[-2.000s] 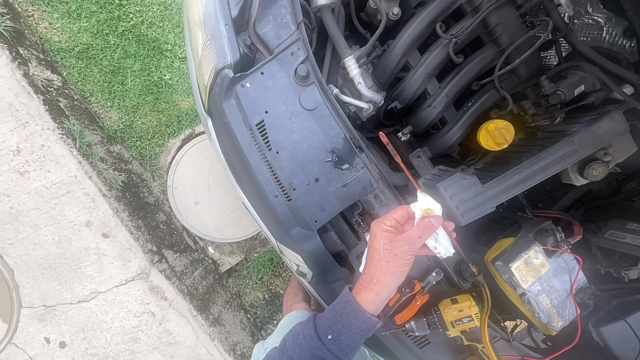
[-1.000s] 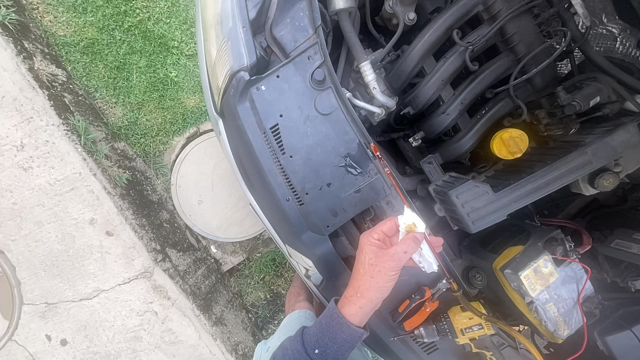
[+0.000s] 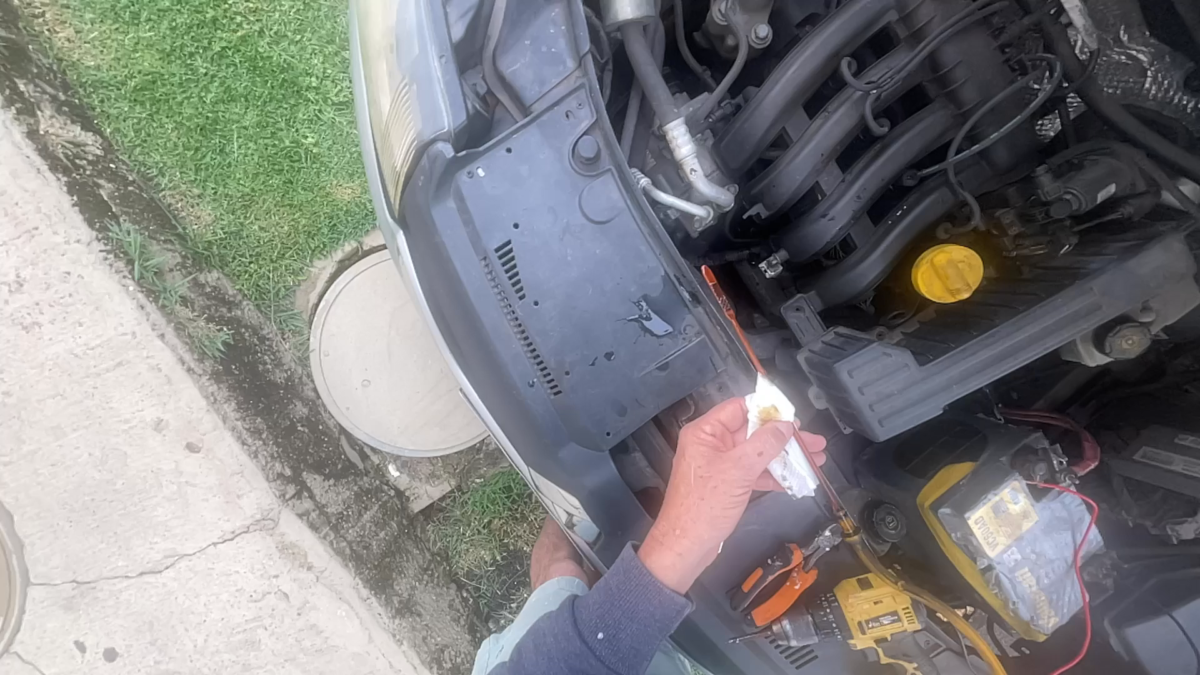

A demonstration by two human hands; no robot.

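My left hand (image 3: pixel 717 469), in a navy sleeve, pinches a folded white paper wipe (image 3: pixel 795 469) with a brownish stain. The wipe is wrapped around a long, thin orange-red dipstick (image 3: pixel 736 323). Its flat tip points up and left beside the edge of the black front panel (image 3: pixel 572 281). Below the hand, the stick's lower end meets an amber tube (image 3: pixel 867 558) that loops down past the drill. Orange-handled pliers (image 3: pixel 786 589) and a yellow cordless drill (image 3: pixel 858 614) lie below the hand on black plastic. My right hand is not in view.
Right of the hand are the black intake housing (image 3: pixel 872 384), yellow filler cap (image 3: pixel 947 273) and engine pipes. A clear packet (image 3: pixel 1022 553) lies on a yellow-and-black case, with a red wire near it. Left lie the car's front edge, grass, a round cover (image 3: pixel 389 366) and concrete.
My left hand, with the wipe and dipstick, has moved slightly left relative to the engine, toward the front panel. The dipstick now lies nearer the panel's edge than two seconds ago.
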